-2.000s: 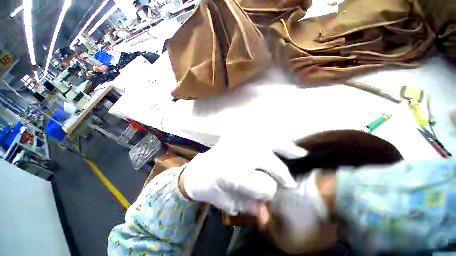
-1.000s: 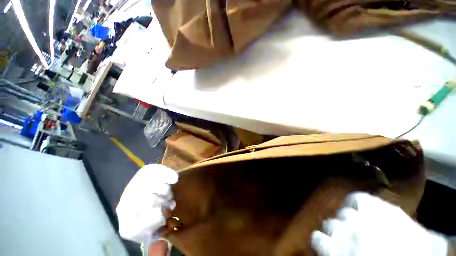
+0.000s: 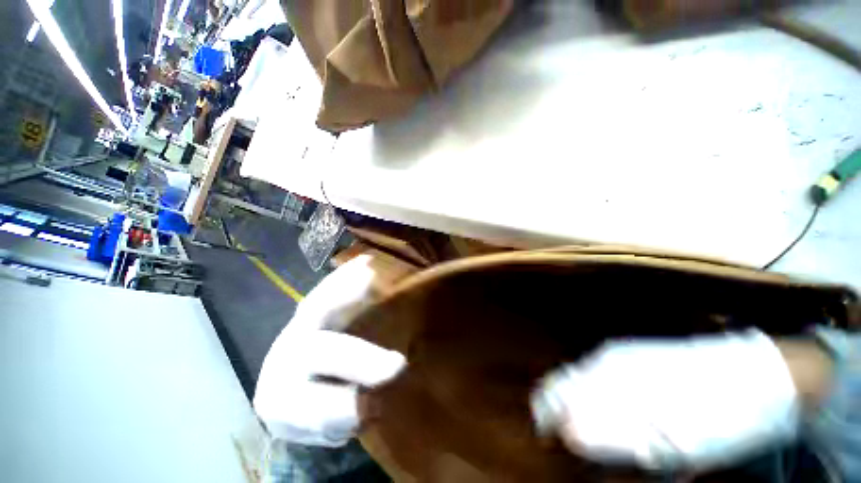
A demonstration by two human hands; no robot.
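Note:
A brown bag lies open-mouthed at the wearer's lap, its long curved rim running along the table's front edge. My left hand, in a white glove, grips the bag's left end, with fingers over the edge and inside. My right hand, gloved and blurred, is at the bag's opening on the right, fingers pointing left. Whether its fingers hold the bag cloth is not clear. The inside of the bag is dark.
A white-covered table stretches behind the bag. A folded brown bag stands on it at the back. A green-handled tool with a dark cord lies at the right edge. A clear plastic bag hangs by the table's left edge.
Two seconds ago both hands were close together over a dark opening. Since one second ago my left hand has shifted right with fingers over the rim, and my right hand has turned leftward over the opening.

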